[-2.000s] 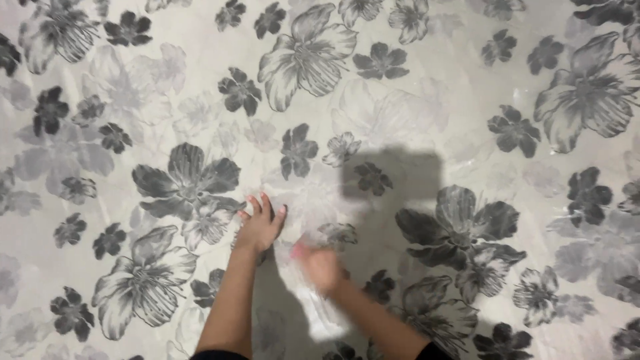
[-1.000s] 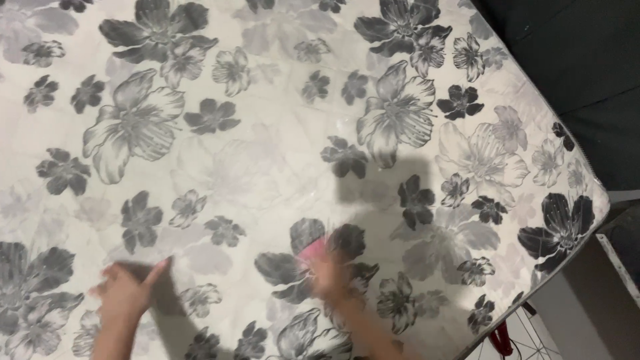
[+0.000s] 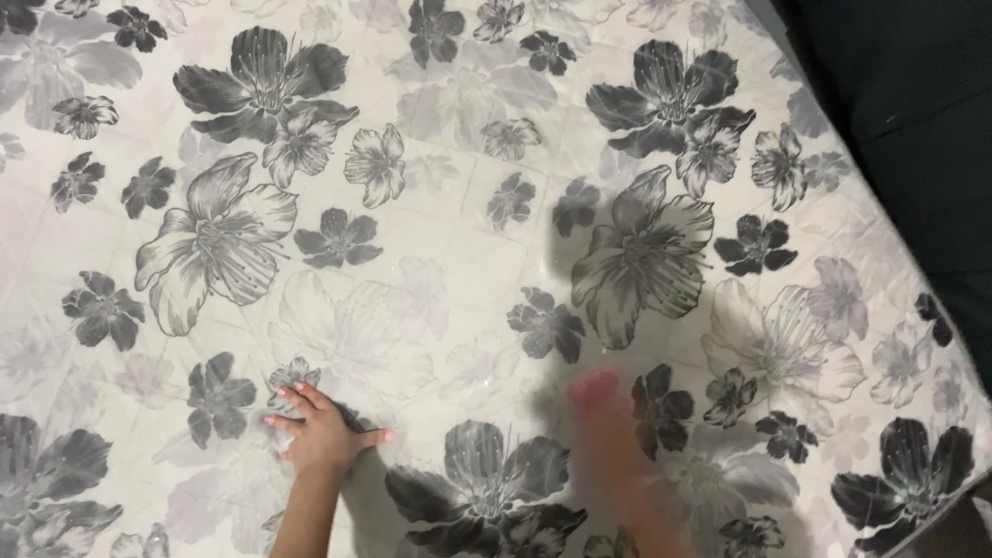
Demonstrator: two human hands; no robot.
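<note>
A white tablecloth with grey and black flower prints (image 3: 434, 310) fills most of the view. My left hand (image 3: 319, 435) rests on it at the lower left, palm down, fingers spread, holding nothing. At the lower right, my right hand (image 3: 608, 422) is blurred by motion. It grips a small pink thing (image 3: 595, 386), perhaps a sponge or cloth, at or just above the tablecloth; its exact kind cannot be told. A dark shadow falls around the right hand.
The covered surface's edge (image 3: 903, 232) slants down along the right side. Beyond it lies dark fabric or a dark piece of furniture (image 3: 914, 116). A corner of the covered surface shows at the lower right.
The view has shifted to the right, and the surface's right edge now shows. Since one second ago, my right hand with the pink thing has moved rightward relative to the flower prints.
</note>
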